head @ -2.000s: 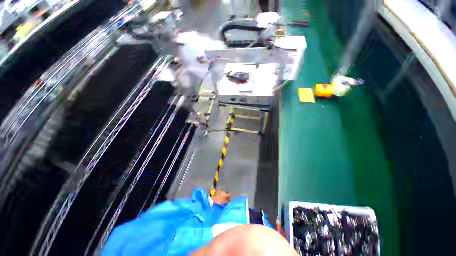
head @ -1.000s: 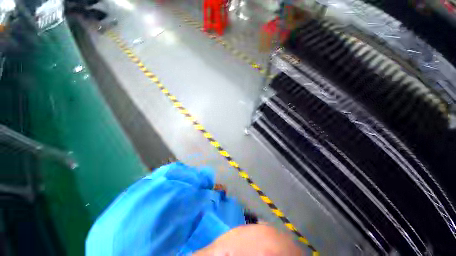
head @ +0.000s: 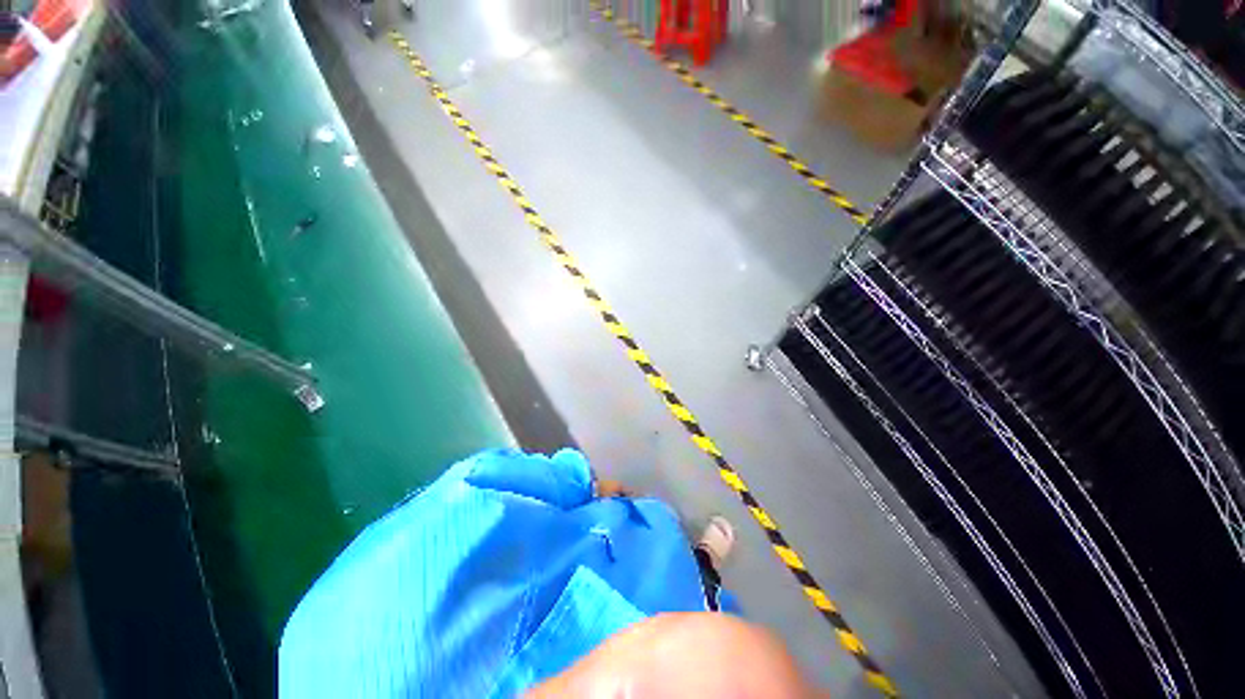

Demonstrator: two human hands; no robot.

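My left hand [head: 612, 488] is small and mostly hidden past the cuff of the bright blue smock sleeve [head: 451, 574], low in the middle of the view. Only a bit of skin shows, so its fingers and anything in it cannot be made out. It is beside the edge of the long glossy green bench [head: 382, 396], over the floor side. My right hand is not in view. A few tiny pale and dark specks lie on the bench farther off.
A wire rack [head: 1079, 307] with rows of dark upright plates stands at right. Yellow-black tape [head: 642, 358] crosses the grey floor. A metal bar [head: 178, 314] reaches over the bench at left. A red stool [head: 692, 30] and a brown box [head: 874, 109] are at the back. A foot [head: 717, 537] shows below.
The view has swung from the machine and the white parts bin to the opposite direction along the aisle. The bench is now at left and the rack at right. The bin has left the view.
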